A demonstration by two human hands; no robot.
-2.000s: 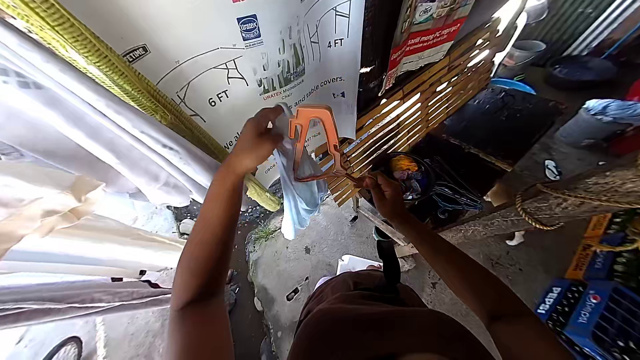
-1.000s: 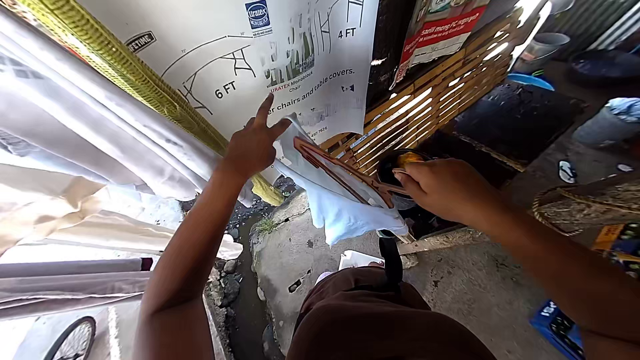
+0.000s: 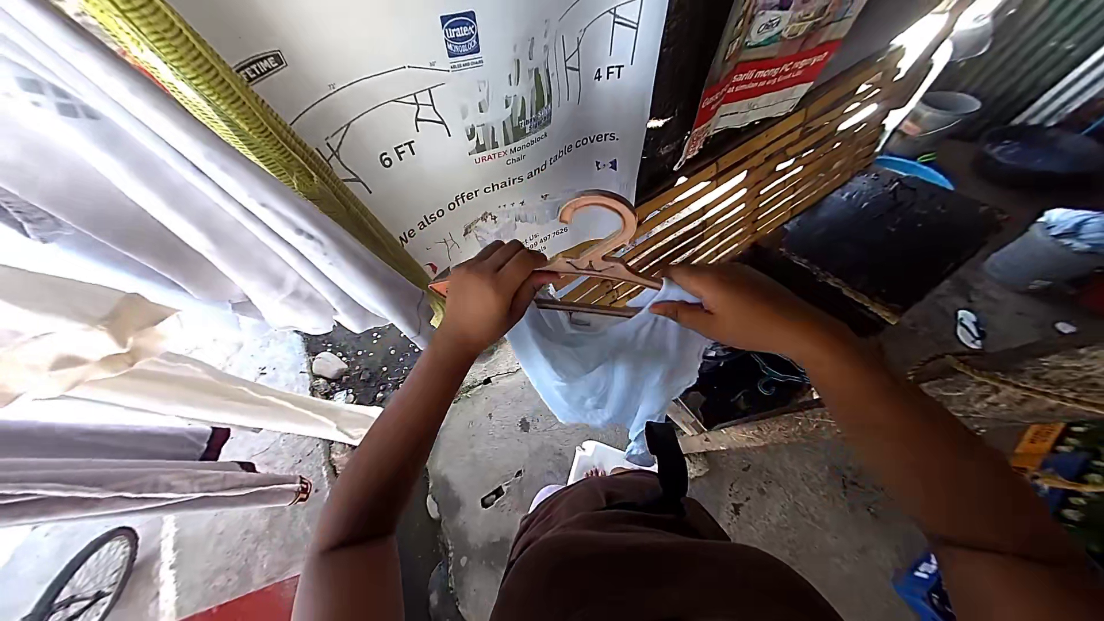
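An orange-brown plastic clothes hanger [image 3: 595, 266] is held upright in front of me, its hook curving up at the top. My left hand [image 3: 490, 293] grips its left arm, together with the edge of a light blue cloth garment [image 3: 604, 371]. On the other side, my right hand [image 3: 720, 306] pinches the garment's upper edge at the right arm of the hanger. The cloth hangs below the hanger between both hands. Its exact kind cannot be told.
Behind the hanger are a printed white tarpaulin [image 3: 517, 112] and a bamboo slat fence [image 3: 776, 172]. White cloths [image 3: 155, 155] and a yellow-green cloth [image 3: 285, 129] hang at left. A black board [image 3: 888, 233], a grey bucket [image 3: 1035, 250] and a slipper [image 3: 969, 329] lie at right.
The hanger has turned from a slanting position to upright, hook up, with the garment now hanging from it between my hands. My left hand, earlier with a finger extended, has closed on it.
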